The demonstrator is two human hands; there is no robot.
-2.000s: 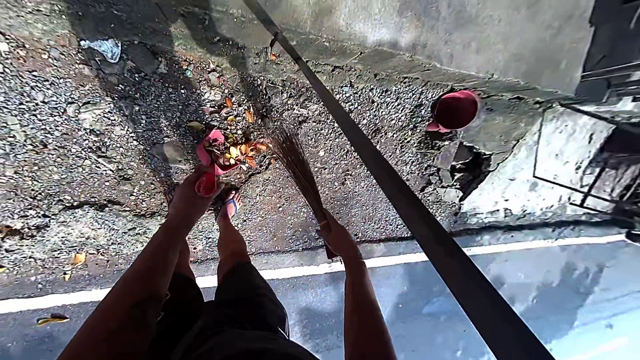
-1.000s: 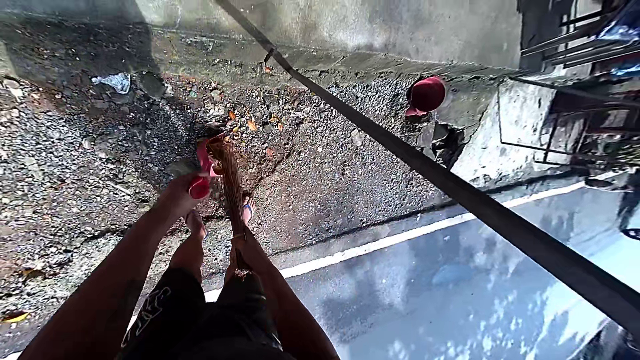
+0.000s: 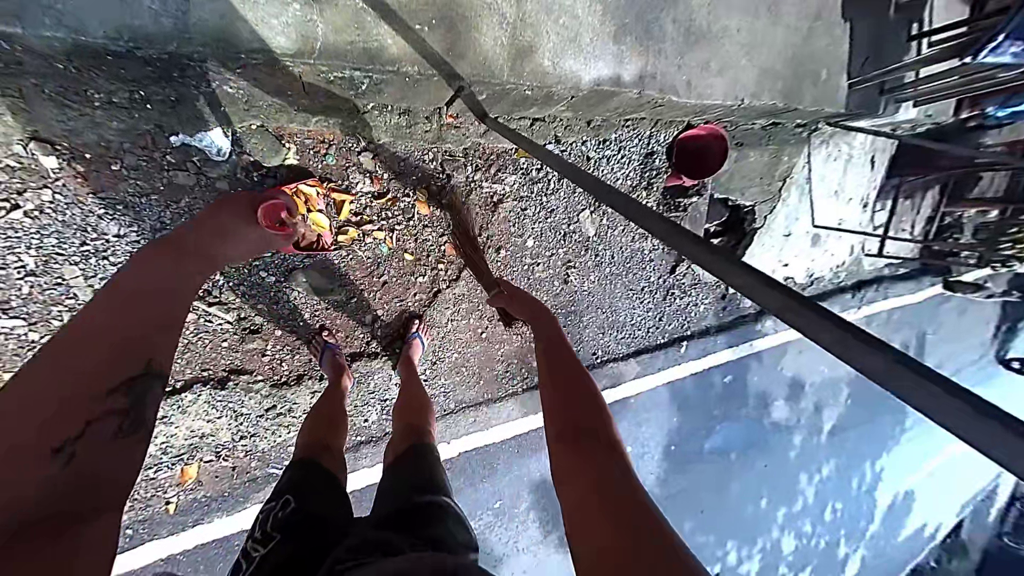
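Observation:
My left hand (image 3: pixel 244 226) grips the handle of a red plastic dustpan (image 3: pixel 314 246), held at the left with yellow and brown dry leaves (image 3: pixel 318 220) in it. More leaves lie scattered on the gravel just right of its mouth. My right hand (image 3: pixel 522 304) is closed around the bound end of a stick broom (image 3: pixel 472 248), whose bristles point up and left toward the ground. The bristle tips are apart from the dustpan. My feet in flip-flops stand between and below the two hands.
A red bucket (image 3: pixel 699 152) stands by the concrete wall's base (image 3: pixel 624 104). A dark pole (image 3: pixel 688 232) crosses the view diagonally. Crumpled clear plastic (image 3: pixel 210 144) lies upper left. Broken concrete edges a hole (image 3: pixel 730 224) at the right. A white line (image 3: pixel 640 386) borders the road.
The broom has swung from beside the dustpan out to the right. The dustpan, in my left hand, now shows its leaves openly. My right hand has moved away from my legs.

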